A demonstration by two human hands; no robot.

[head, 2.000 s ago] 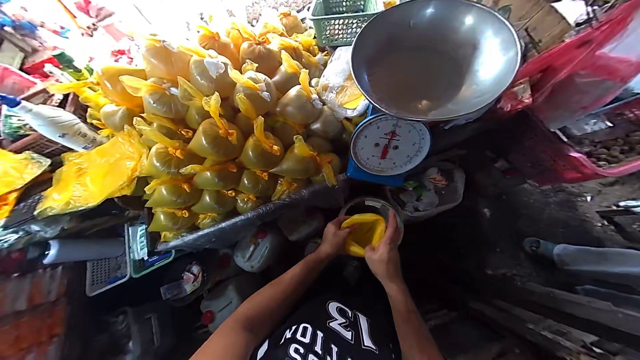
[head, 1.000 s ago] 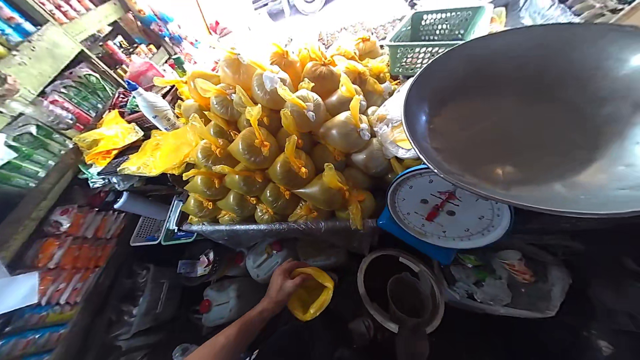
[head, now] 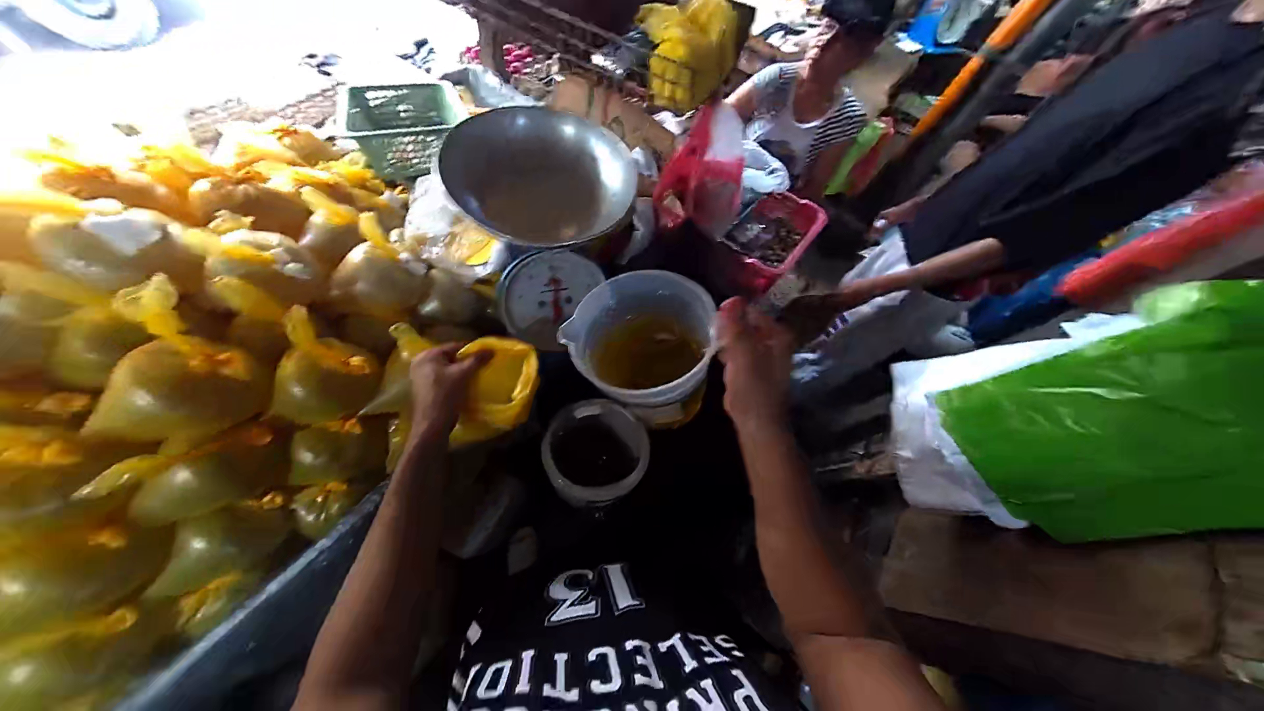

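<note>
My left hand (head: 441, 387) grips the rim of a yellow plastic bag (head: 497, 393), whose mouth gapes upward. My right hand (head: 754, 360) is closed at the right rim of a translucent plastic pail (head: 637, 301); its fingers partly hide the spot. Amber liquid (head: 647, 354) lies inside the pail. Just below it stands a smaller round tub (head: 595, 486) with dark contents. Behind the bag and pail is a dial scale (head: 549, 296) carrying a wide metal pan (head: 538, 178).
Tied yellow bags (head: 188, 385) are heaped on a counter at left, beyond its dark edge (head: 262, 602). A green basket (head: 400, 118) stands behind. A pink crate (head: 780, 237), two other people and a green plastic sheet (head: 1116, 415) are at right.
The view has swung right. The pail, with my right hand at its rim, now shows; one second ago only my left hand was visible, holding the yellow bag.
</note>
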